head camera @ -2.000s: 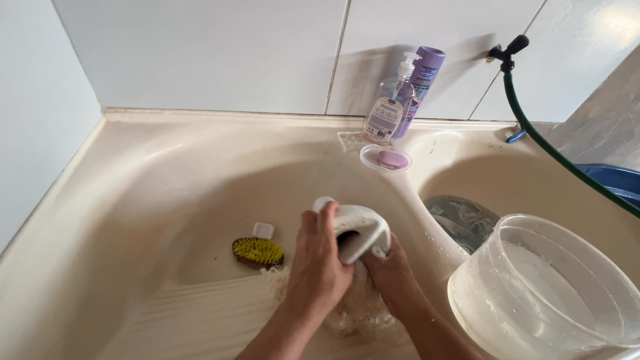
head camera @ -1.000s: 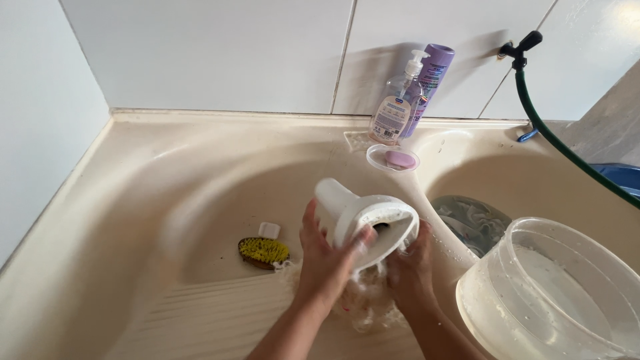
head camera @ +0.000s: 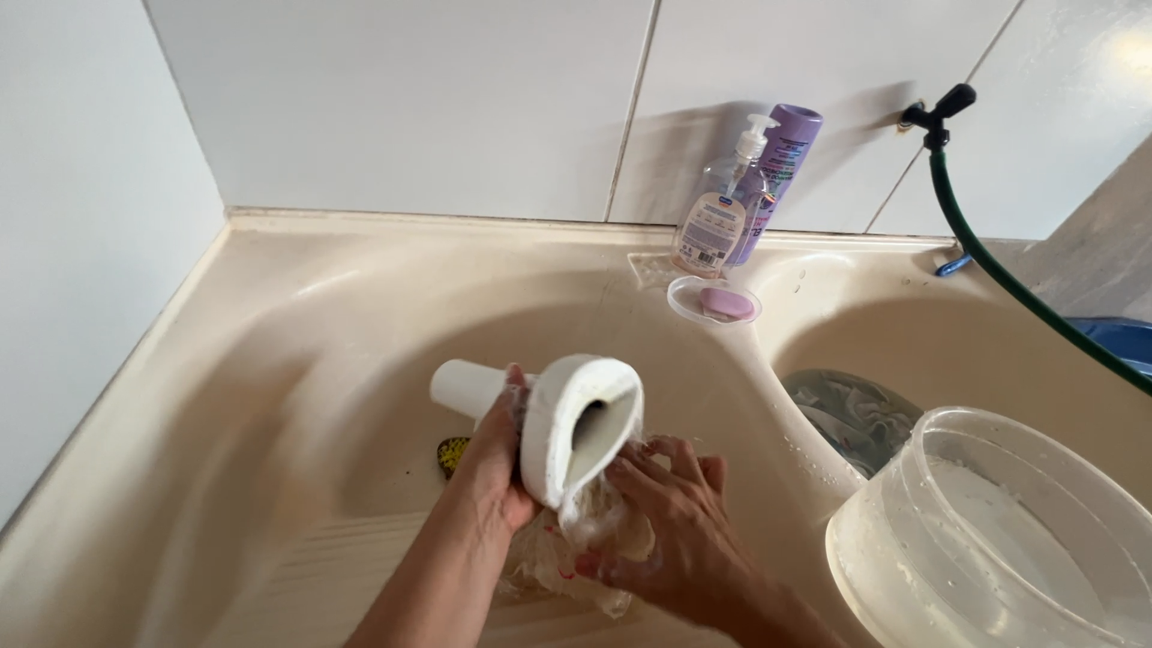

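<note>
My left hand [head camera: 493,459] grips a white plastic fitting [head camera: 583,423] with a short pipe end and a wide, hollow mouth, tilted above the basin. Close to the rim of that mouth, my right hand [head camera: 670,517] has its fingers bent around a soapy, wet, translucent wad [head camera: 603,531], perhaps netting or plastic film. More of this crumpled material hangs below the fitting, over the ribbed part of the cream basin [head camera: 360,558]. A brush with yellow bristles [head camera: 453,453] lies in the basin, partly hidden by my left forearm.
A pump bottle [head camera: 711,220], a purple bottle [head camera: 785,171] and pink soap [head camera: 727,304] in a clear dish stand on the back ledge. At right are a second bowl with cloth [head camera: 850,405] in water, a translucent tub [head camera: 886,540] and a green hose [head camera: 990,261] from a black tap.
The fitting has turned, so its pipe end now points left and its wide mouth faces right. My right hand has come off its side and sits lower, at the wad.
</note>
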